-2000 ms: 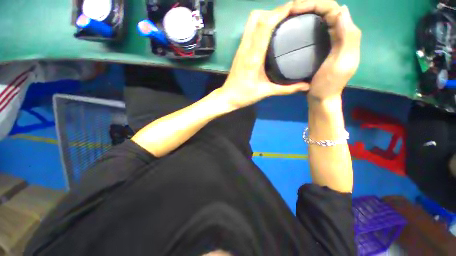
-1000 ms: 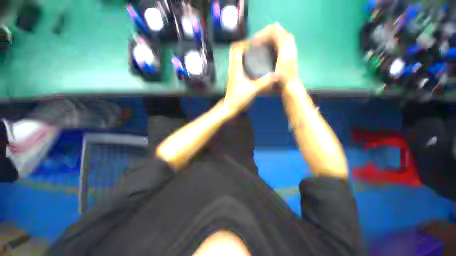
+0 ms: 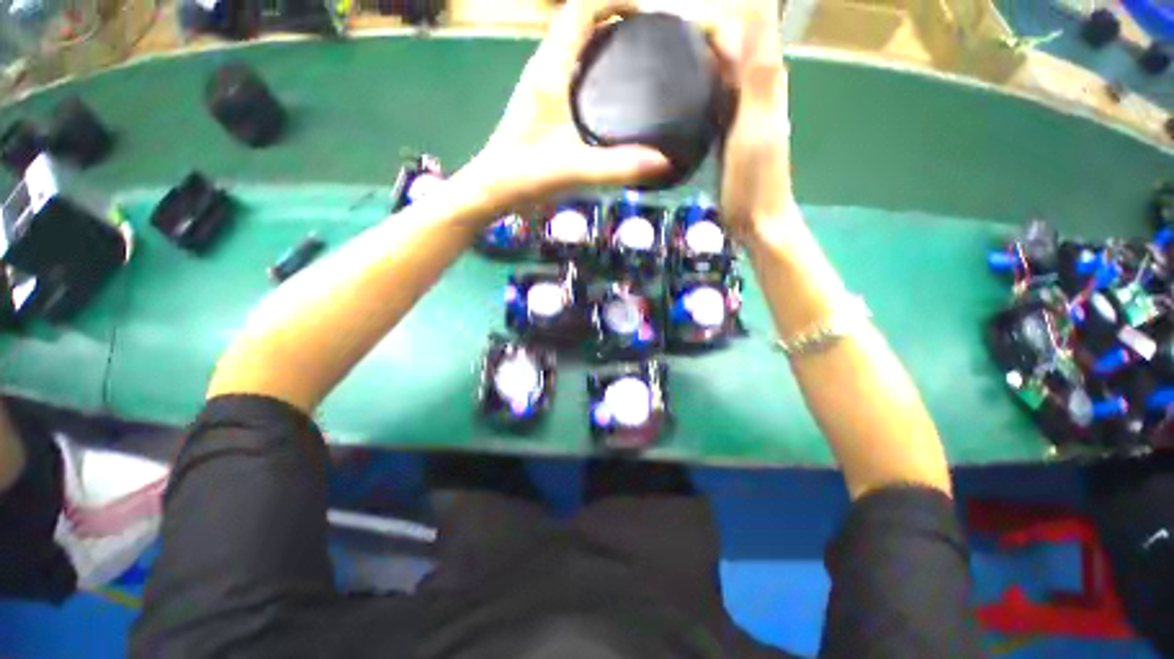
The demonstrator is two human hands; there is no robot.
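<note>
A black rounded closed unit (image 3: 648,90) is held up at the top centre, above the far part of the bench. My left hand (image 3: 547,135) grips its left side, with the thumb across its lower edge. My right hand (image 3: 757,110) holds its right side; its fingers are partly hidden and cut off by the top edge. Several half-built units (image 3: 628,402) with pale discs and blue cylinders stand in rows on the green bench (image 3: 824,412) below the hands.
A heap of wired units (image 3: 1094,335) lies at the right. Black housings (image 3: 193,213), a small dark part (image 3: 298,258) and a white-and-black box (image 3: 58,245) are at the left. A raised green shelf (image 3: 901,142) runs behind. A red stool (image 3: 1056,566) stands lower right.
Both hands have moved forward and up in view with the closed unit still between them. The view has tilted up, showing more of the bench, the rows and the raised shelf.
</note>
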